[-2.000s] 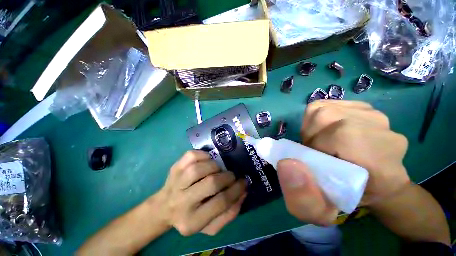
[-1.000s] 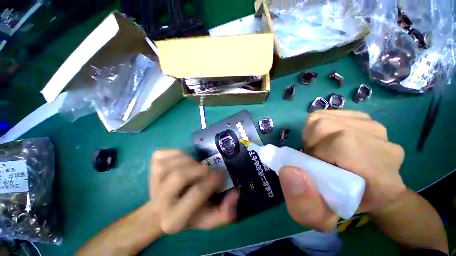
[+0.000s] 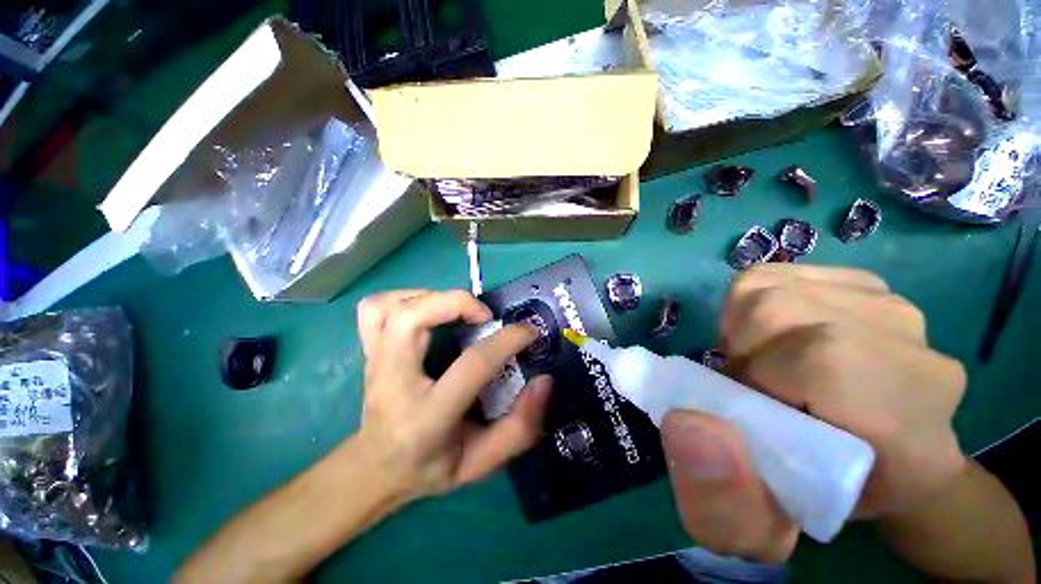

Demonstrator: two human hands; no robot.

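The flat black fixture [image 3: 611, 428] with white lettering lies on the green mat in front of me. A small shiny housing [image 3: 574, 441] sits in its lower nest. My left hand [image 3: 440, 394] is over the fixture's left side, its index fingertip on the upper nest [image 3: 532, 331] and partly covering it. The fingers are apart; no part shows between them. My right hand [image 3: 816, 399] grips the translucent white glue bottle [image 3: 748, 428]. Its yellow tip points left, close beside the upper nest.
Loose housings [image 3: 797, 237] lie beyond my right hand. Three open cartons [image 3: 514, 126] stand behind the fixture. A right parts bag [image 3: 930, 143], dark slim tool [image 3: 1007, 294], left parts bag [image 3: 69, 456], black cap [image 3: 247, 362] and white stick [image 3: 475, 260] lie around.
My left hand has moved up from the fixture's lower part, opened its fingers and put its index finger on the upper nest. The lower nest is uncovered. The bottle stays in my right hand.
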